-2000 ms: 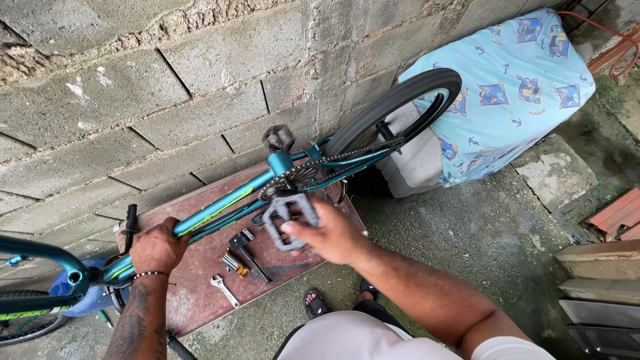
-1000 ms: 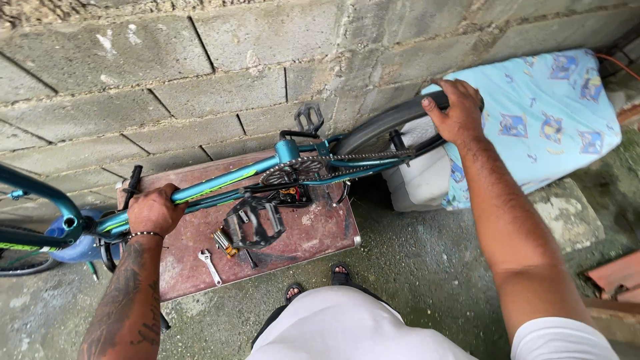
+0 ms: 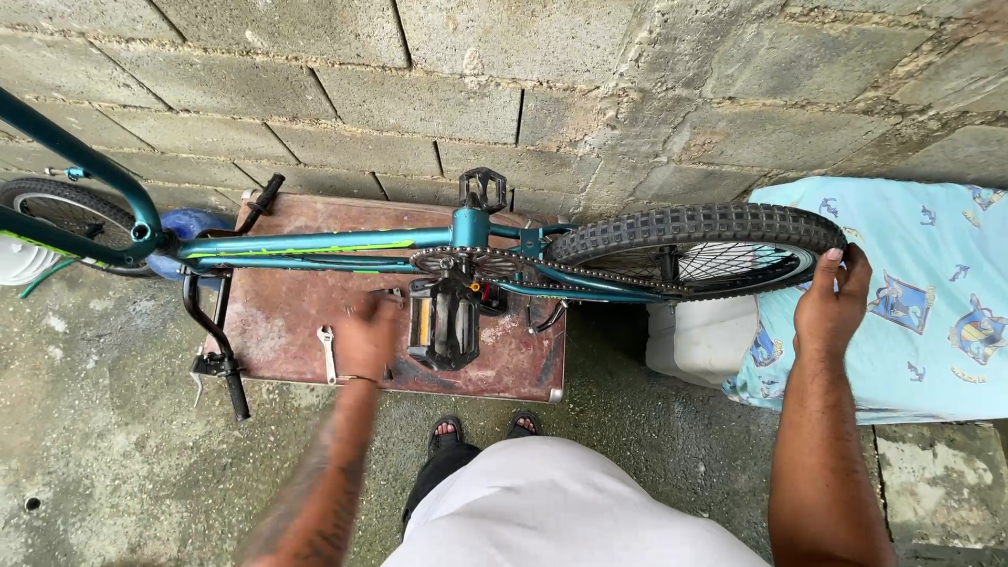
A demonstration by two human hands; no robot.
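Note:
A teal bicycle frame (image 3: pixel 315 241) lies upside down over a reddish-brown table. My right hand (image 3: pixel 831 299) grips the far right side of the knobbly rear tyre (image 3: pixel 693 224), thumb on top. My left hand (image 3: pixel 366 331), blurred by motion, is over the table just left of the near pedal (image 3: pixel 445 324); whether it holds anything cannot be told. An adjustable wrench (image 3: pixel 327 354) lies left of that hand. The chain and chainring (image 3: pixel 453 261) sit above the near pedal, and the other pedal (image 3: pixel 483 190) points toward the wall.
A concrete-block wall (image 3: pixel 472 102) runs behind the bicycle. The handlebar (image 3: pixel 206 323) hangs past the left end of the table (image 3: pixel 268 315). At the right, a patterned light-blue cloth (image 3: pixel 929 291) covers something beside a whitish container (image 3: pixel 701 339). A blue container (image 3: pixel 189 224) stands at left.
My right hand was near the pedal, then went to the rear tyre, where it remains. My left hand has let go of the frame tube and moved right, over the table.

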